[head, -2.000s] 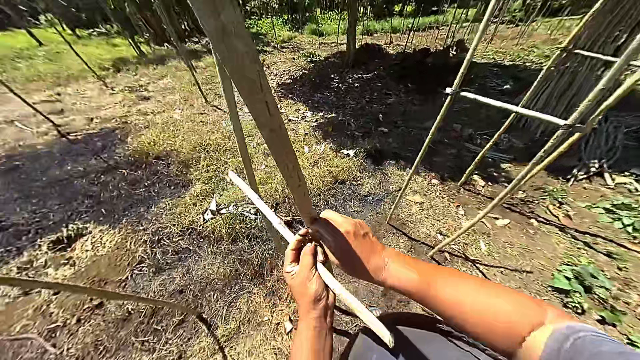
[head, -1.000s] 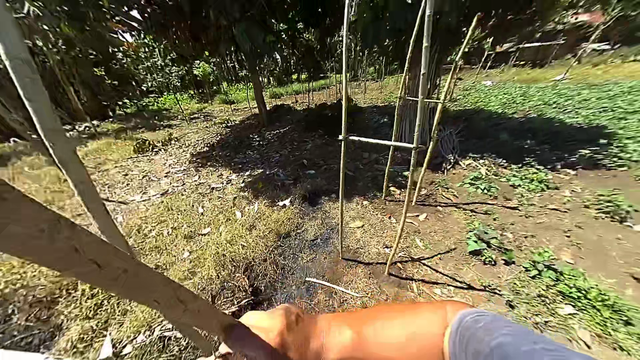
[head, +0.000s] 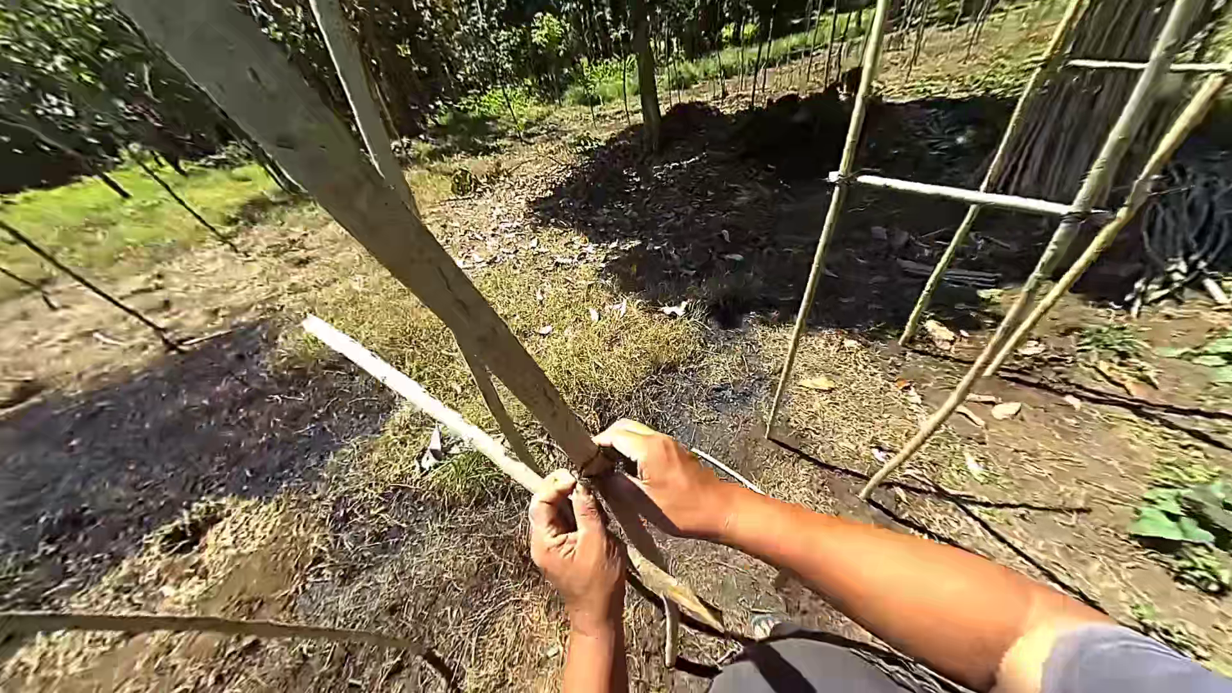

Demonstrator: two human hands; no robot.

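My left hand [head: 579,539] has its fingers closed where a pale peeled stick [head: 414,395] meets a thick wooden pole [head: 385,221]. Just right of it, my right hand [head: 664,481] wraps the thick pole near its lower part. A thin dark tie [head: 595,464] seems to go around the pole between both hands. The stick slants up to the left from the left hand; the pole leans up and left out of view. Below the hands a cut wood end [head: 688,599] shows. How the tie is fastened is hidden by the fingers.
A frame of thin poles with a pale crossbar [head: 962,194] stands to the right. Another pole [head: 361,106] rises behind the thick one. A curved branch [head: 241,626] crosses the lower left. A tree trunk [head: 645,77] and shaded leaf litter lie ahead; green plants [head: 1179,520] grow at right.
The view has swung right and back. Both hands are again at the joint of pole and pale stick, as two seconds ago; one second ago only the right hand and arm showed plainly.
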